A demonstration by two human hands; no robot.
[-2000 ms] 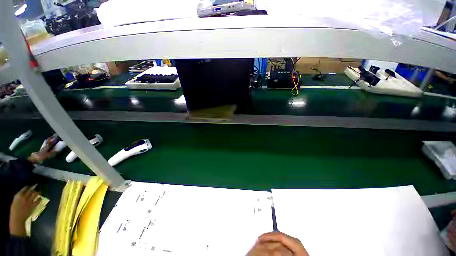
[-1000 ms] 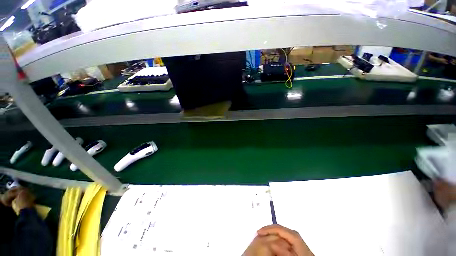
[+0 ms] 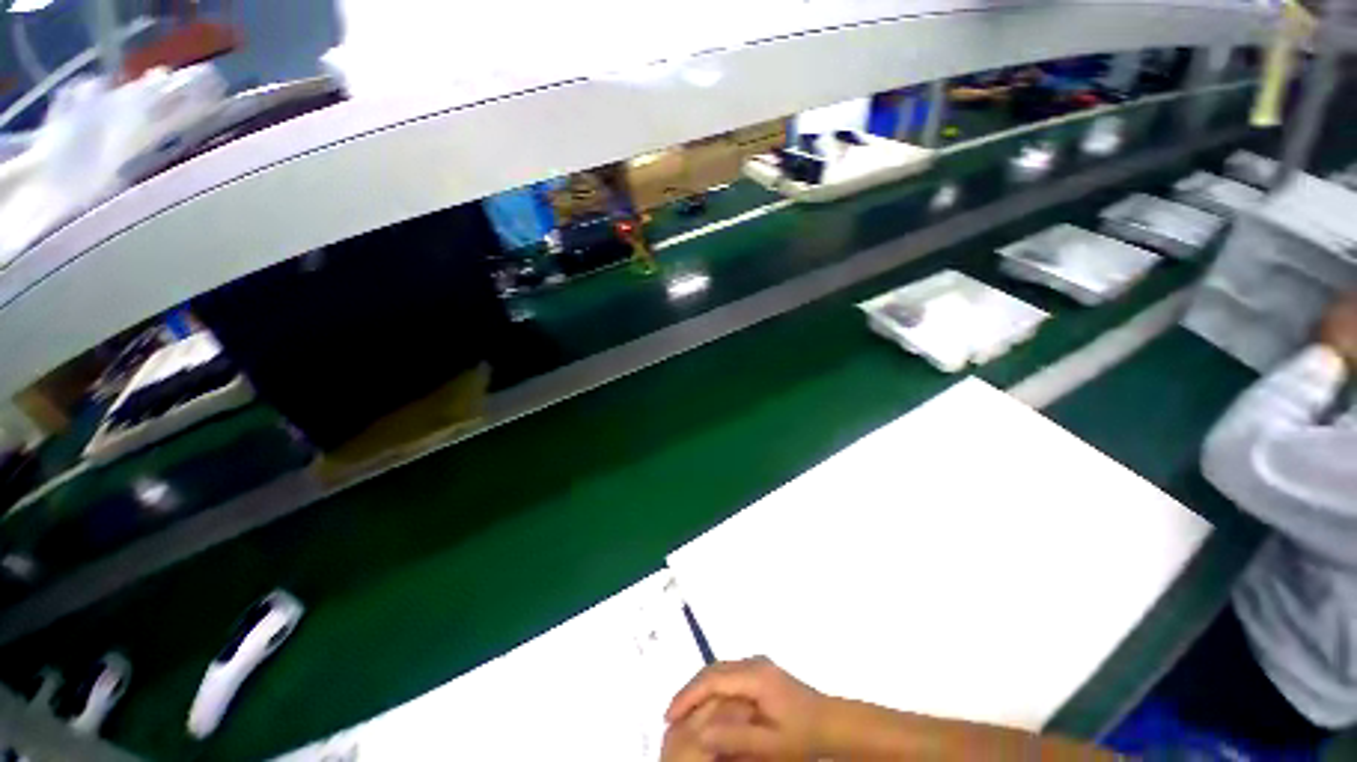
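My right hand (image 3: 767, 706) is folded over my left hand (image 3: 700, 735) at the bottom edge. The fingers of both are closed, and no device shows in them. My left hand is mostly covered and cut off by the edge. A thin dark pen-like tool (image 3: 697, 633) lies at the join of the two white sheets, its lower end at my fingers; I cannot tell if they touch. The right white sheet (image 3: 953, 551) is blank. The left white sheet (image 3: 506, 692) has small black marks and is partly out of the picture.
White handheld devices (image 3: 246, 663) lie on the green belt (image 3: 595, 491) at left. White trays (image 3: 953, 320) stand in a row on the belt at right. A person in a pale sleeve (image 3: 1295, 432) handles stacked trays (image 3: 1280, 276) at right. The overhead shelf (image 3: 595, 112) crosses above.
The view has turned right and tilted. More trays and the right neighbour now show; the yellow bundle is out of view. My hands remain folded by the dark tool.
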